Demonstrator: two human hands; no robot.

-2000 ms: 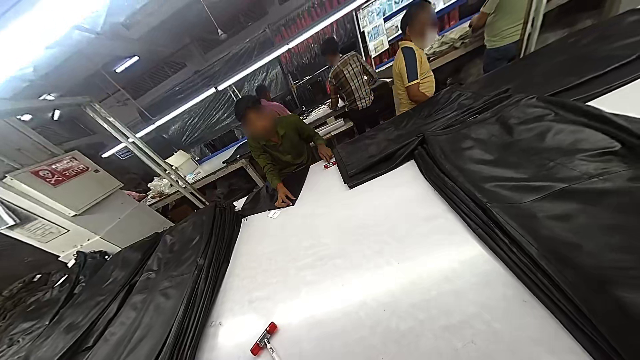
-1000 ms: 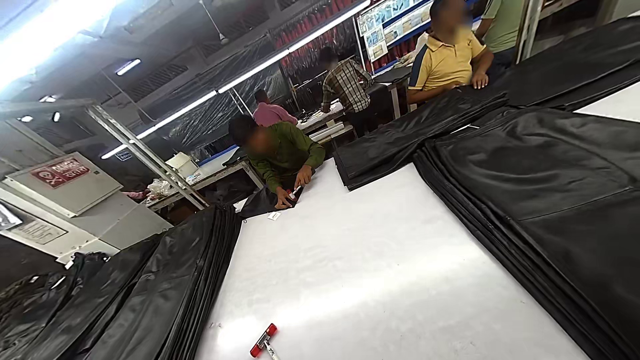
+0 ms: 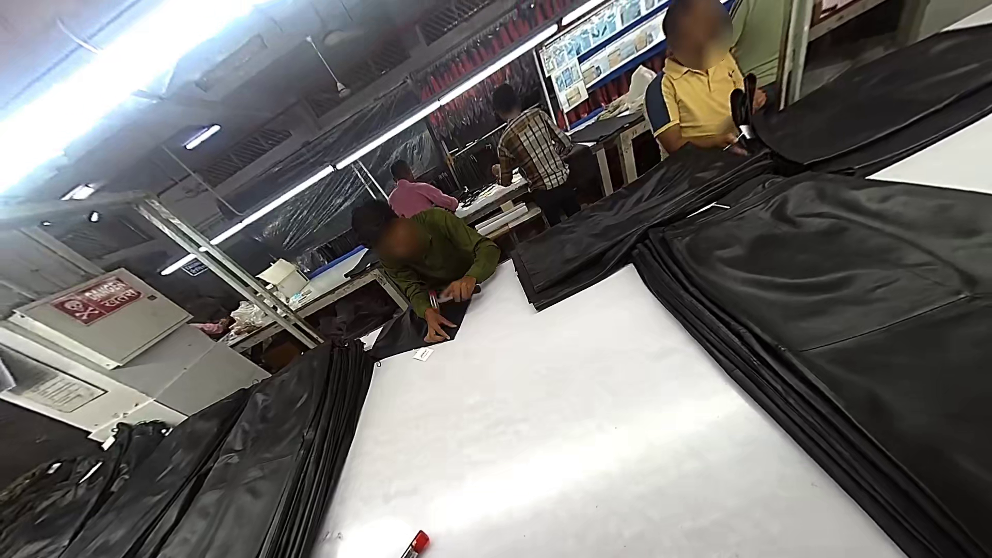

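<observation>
Neither my left hand nor my right hand shows in the head view. Before me stretches a white tabletop (image 3: pixel 527 434). At its near edge lies a red-capped tool (image 3: pixel 416 542), cut off by the bottom of the picture, so its kind cannot be told. A stack of black garments (image 3: pixel 310 434) hangs along the left side. On the right lies a larger stack of black garments (image 3: pixel 852 294). More folded black cloth (image 3: pixel 597 248) rests at the far side, beside a small white tag (image 3: pixel 423 353) and a black piece (image 3: pixel 403 335).
Across the table a person in green (image 3: pixel 442 256) bends over the black piece, holding a small tool. A person in a yellow shirt (image 3: pixel 697 101) stands at the back right with a dark item. Behind are two more people, a metal post (image 3: pixel 232 271) and a grey electrical box (image 3: pixel 101 318).
The person in yellow now holds up a dark item. The person in green has shifted both hands over the black piece. Less of the red-capped tool is in view.
</observation>
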